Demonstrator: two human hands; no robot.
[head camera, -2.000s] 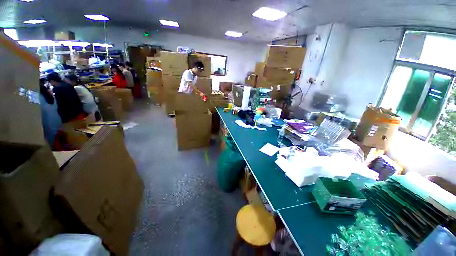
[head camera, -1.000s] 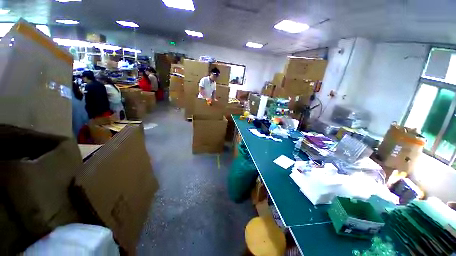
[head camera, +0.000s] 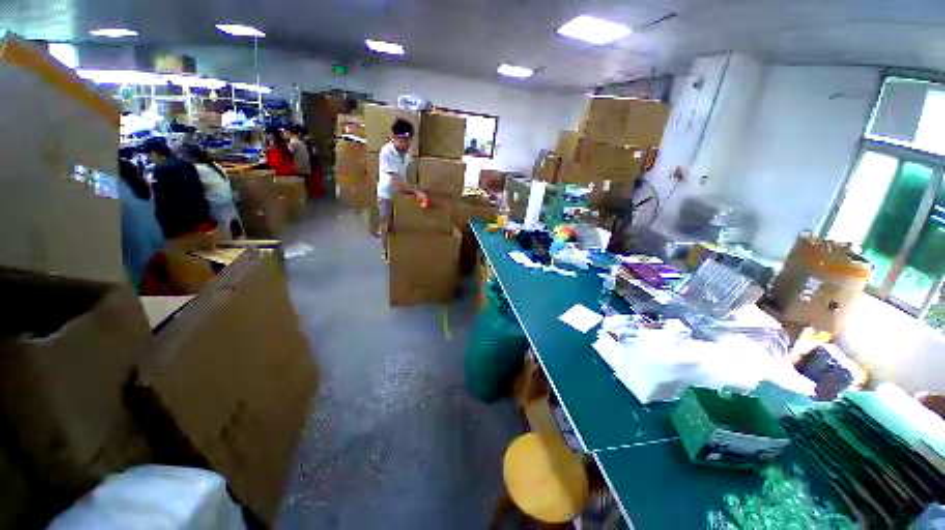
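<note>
Neither of my hands is in the picture. A long green-topped table (head camera: 536, 336) runs from the lower right away to the middle. A stack of white sheets (head camera: 663, 362) lies on it, and a smaller white sheet (head camera: 579, 318) lies apart, left of the stack. An open green box (head camera: 728, 428) stands in front of the stack. A pale green crumpled heap (head camera: 779, 504) lies at the lower edge, beside flat dark green pieces (head camera: 865, 455).
A round yellow stool (head camera: 544, 477) stands at the table's left side, near a green bag (head camera: 492, 352). Flattened cartons (head camera: 233, 383) and a white plastic bag (head camera: 150, 504) are at left. A person in white (head camera: 395, 176) stands behind an open carton (head camera: 423, 271); others are far left.
The view has swung right, then partly back left. The far person in white now stands more upright, left of the open carton. No hand of mine has appeared.
</note>
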